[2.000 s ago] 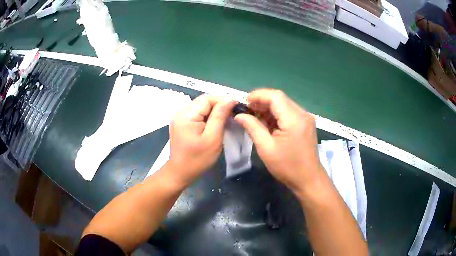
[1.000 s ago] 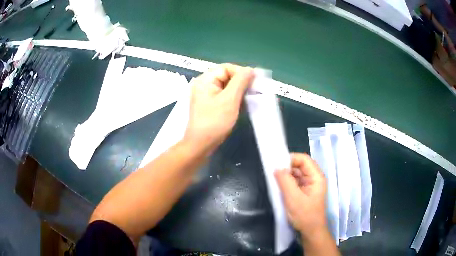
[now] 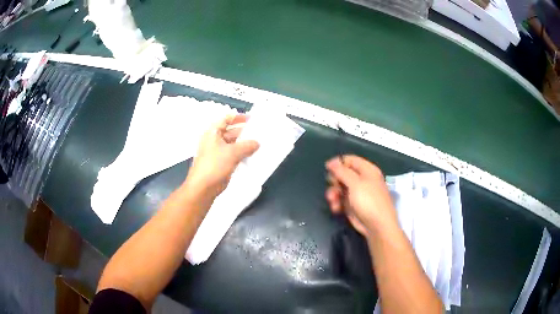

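Note:
A stack of flat white sleeves (image 3: 228,205) lies slanted on the dark green worktop, its upper end near the rail. My left hand (image 3: 222,150) is at the stack's upper left edge, with thumb and fingers pinching white sleeve material. My right hand (image 3: 359,190) is above the worktop to the right, blurred, fingers curled together. A tiny dark mark shows at its fingertips; whether it holds something thin is unclear. Filled sleeves (image 3: 423,227) lie side by side under and right of my right forearm, partly hidden by it. A ragged-edged white pile (image 3: 166,132) lies left of my left hand.
A white speckled rail (image 3: 387,136) borders the green conveyor belt (image 3: 295,55). A wrapped white post (image 3: 126,40) stands upper left. A clear ribbed tray (image 3: 46,129) with black devices is far left. A single white strip (image 3: 533,273) lies far right. A white box (image 3: 479,21) is across the belt.
My hands have parted from the single sleeve they held one second ago. My left hand has moved left and down to the stack; my right hand has moved up, off that sleeve.

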